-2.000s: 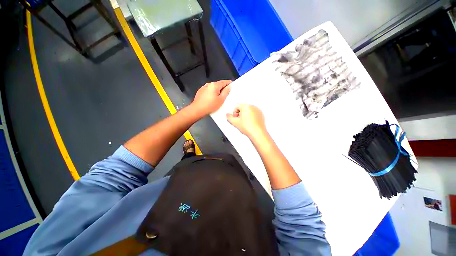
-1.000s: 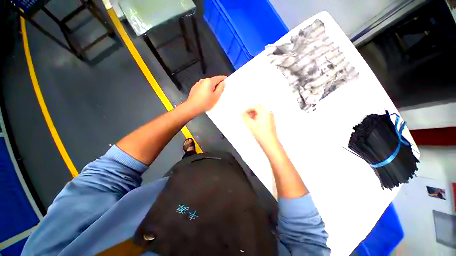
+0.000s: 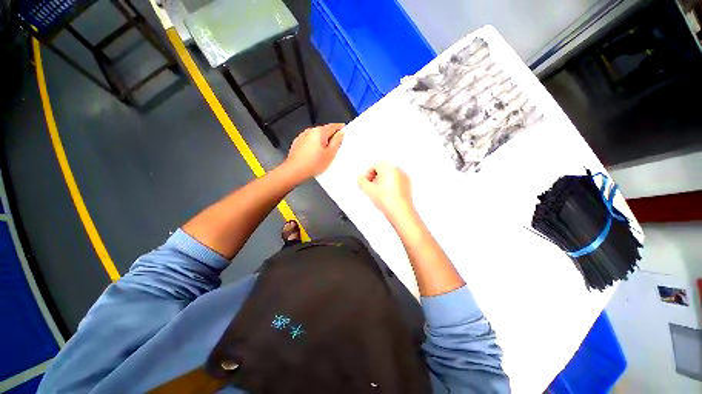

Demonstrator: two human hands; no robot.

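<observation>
A white board (image 3: 454, 223) with rounded corners lies slantwise in front of me. My left hand (image 3: 314, 151) is closed around its near left corner; the fingertips are partly hidden at the edge. My right hand (image 3: 389, 187) is curled into a loose fist at the board, right of my left hand, with nothing visible in it. A bundle of thin black strips (image 3: 577, 227) lies at the board's right side, tied with a blue band (image 3: 594, 243). A grey-black streaked patch (image 3: 481, 104) is on the far part of the board.
A blue bin (image 3: 373, 50) stands beyond the board's far left edge, and another blue bin (image 3: 591, 358) is below its right end. A green-topped stool (image 3: 240, 29) with dark legs stands at the upper left. Yellow lines cross the grey floor (image 3: 138, 165).
My right hand moved away from my left hand, then back towards it, its fingers staying curled. My left hand has stayed at the corner. The view has shifted slightly.
</observation>
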